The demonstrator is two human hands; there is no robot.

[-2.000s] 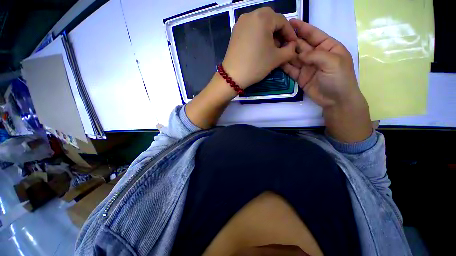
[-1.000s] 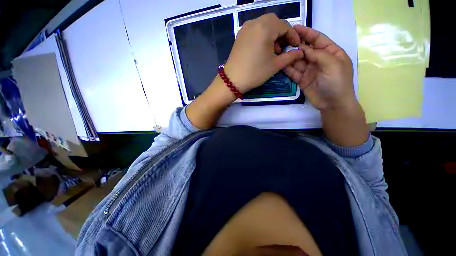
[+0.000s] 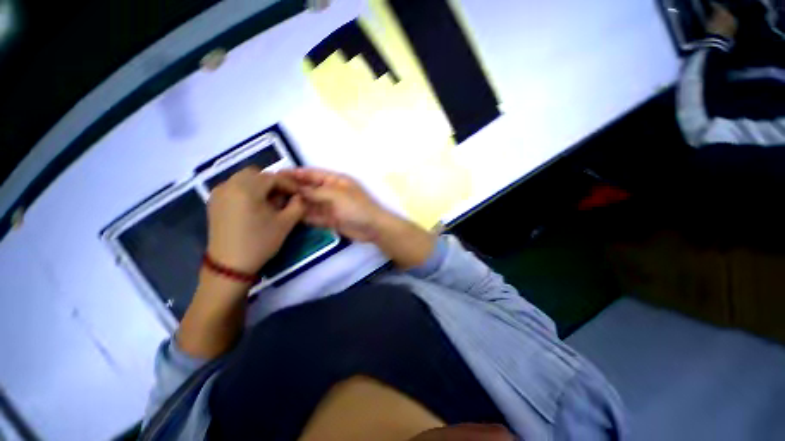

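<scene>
The opened white calculator housing (image 3: pixel 200 183) lies in the black jig on the bench. Its left part shows a dark grey area, its right part a piece of green circuit board (image 3: pixel 312 241) below my hands. My left hand (image 3: pixel 250 215), with a red bead bracelet at the wrist, is over the middle of the housing. My right hand (image 3: pixel 337 205) is over its right part. The fingertips of both hands meet and are pinched together. Anything between them is hidden or too blurred to tell.
A long black adhesive strip (image 3: pixel 448 65) and a stepped black remnant (image 3: pixel 355 43) lie on yellow release paper (image 3: pixel 344 86) beyond my right hand. A dark green rail curves along the bench's far edge. Another person's arm in a dark and white sleeve (image 3: pixel 694 95) is at the upper right.
The view has swung to the right, so the housing appears further left and tilted, and the strip, remnant and another person now show. My hands stay pinched together over the housing.
</scene>
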